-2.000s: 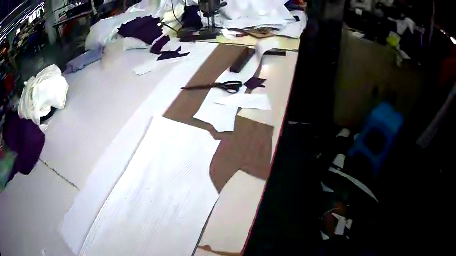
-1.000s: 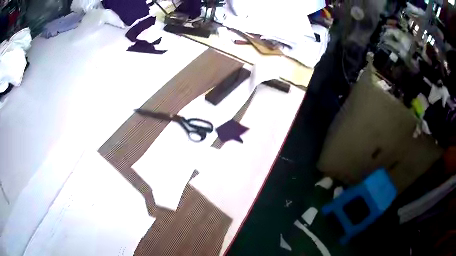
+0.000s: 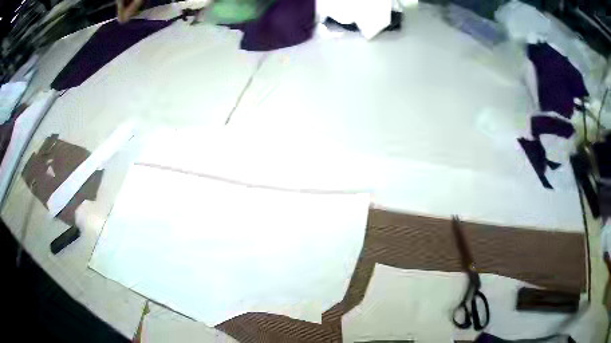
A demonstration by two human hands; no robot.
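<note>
A large white paper pattern (image 3: 228, 241) lies flat at the centre, partly over brown checked fabric (image 3: 415, 234) that shows at its right and lower edge. A smaller white paper pattern (image 3: 395, 301) lies on the fabric at the lower right. Fabric shears (image 3: 468, 268) lie across fabric and pattern, blades pointing away, black handles near. A black oblong weight (image 3: 548, 299) lies right of them. At left, a long narrow white pattern (image 3: 90, 167) lies over cut brown pieces (image 3: 60, 167), with another black weight (image 3: 65, 239) below. Neither of my hands is in view.
The off-white table (image 3: 315, 100) has a seam at the back. Dark purple fabric (image 3: 110, 50) lies at the far left, with part of another person's hand (image 3: 127, 8) at it. More purple fabric (image 3: 278, 23) and a green bag (image 3: 234, 10) are at the back; purple pieces (image 3: 556, 77) lie right.
My view has swung left. The shears and weight now appear at the lower right, and the cut pieces at left have come into view. The layout on the table looks unchanged.
</note>
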